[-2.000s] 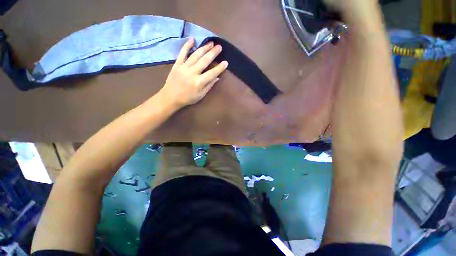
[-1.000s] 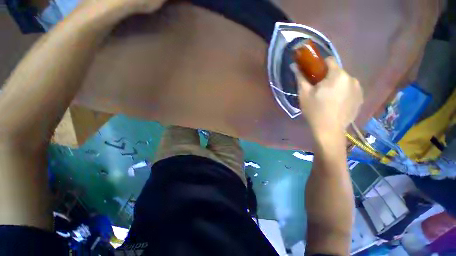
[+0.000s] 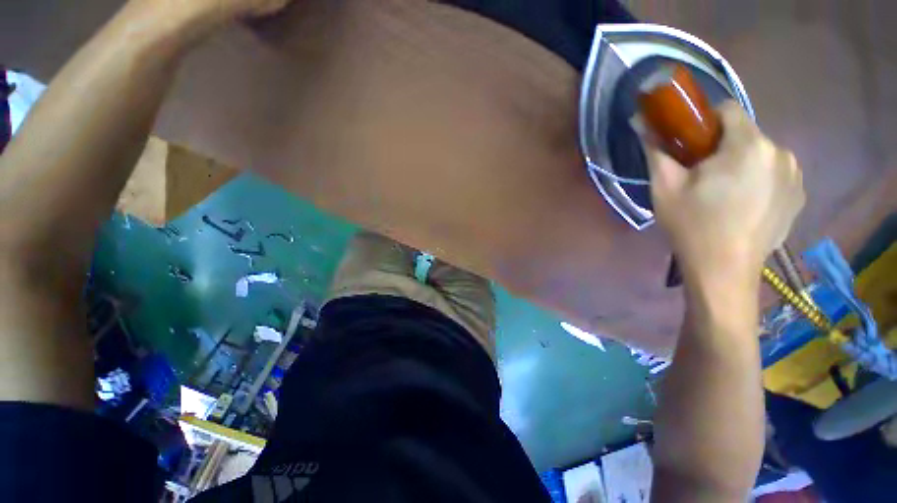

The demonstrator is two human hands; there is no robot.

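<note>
The steam iron (image 3: 634, 74) has an orange-brown handle and a metal-rimmed base. It sits at the upper right over the end of a dark fabric strip (image 3: 546, 22), which runs out of the top edge. My right hand (image 3: 733, 187) is closed around the iron's handle. My left hand (image 3: 264, 6) is at the top edge, mostly cut off, so what its fingers do is hidden. A small dark tip shows on the table just left of my right wrist.
The brown table cover (image 3: 393, 138) slopes across the view. A yellow-brown hose (image 3: 799, 300) with light blue cloth runs from the iron, near a blue tray (image 3: 787, 339) and yellow frame. A cardboard box (image 3: 187, 182) stands at the left. Scraps litter the green floor (image 3: 325, 221).
The iron first stood at the upper right, then came onto the dark strip in my right hand. The view has since turned, and iron and hand appear further right. The pale-backed strip has left view.
</note>
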